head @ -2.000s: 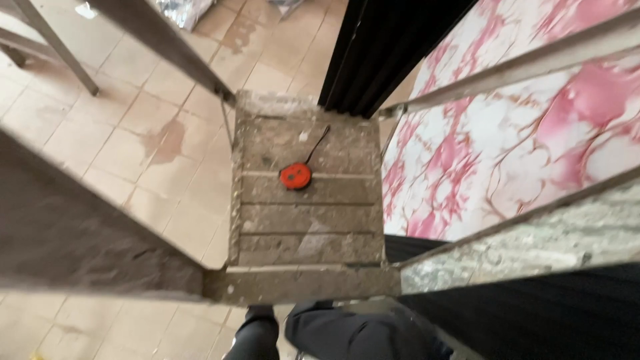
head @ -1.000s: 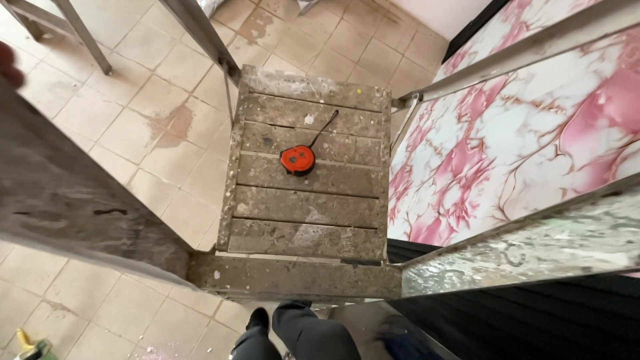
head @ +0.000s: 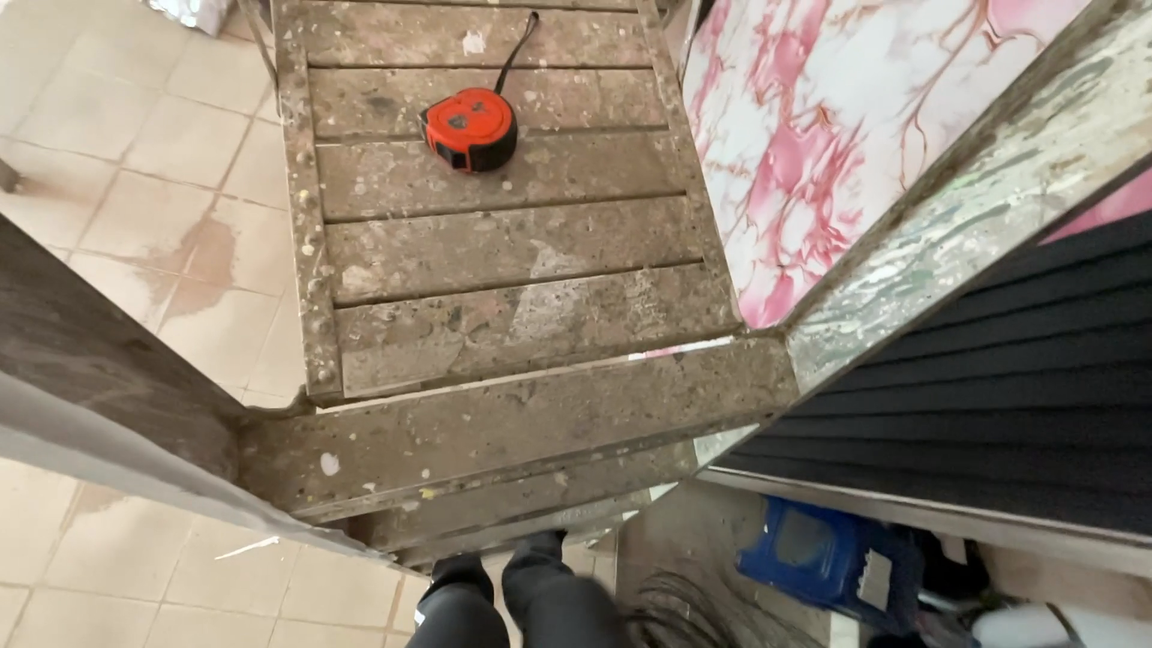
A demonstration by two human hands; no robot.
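Neither my left hand nor my right hand shows in the head view now. A red and black tape measure lies on the slatted wooden platform of a stepladder, its black wrist strap stretched toward the far side. Paint spots and scuffs cover the slats. The ladder's side rails rise at the left and the right, and its front step crosses below the platform. My legs in dark trousers are below that step.
Pink and white marble-patterned panel stands right of the platform, with a black ribbed panel nearer me. A blue plastic container and dark cables lie at the lower right. Beige floor tiles with brown stains are at left.
The view has come closer to the platform, and the blue container has come into view. Fingertips at the left edge one second ago are out of view now. The tape measure stays on the platform.
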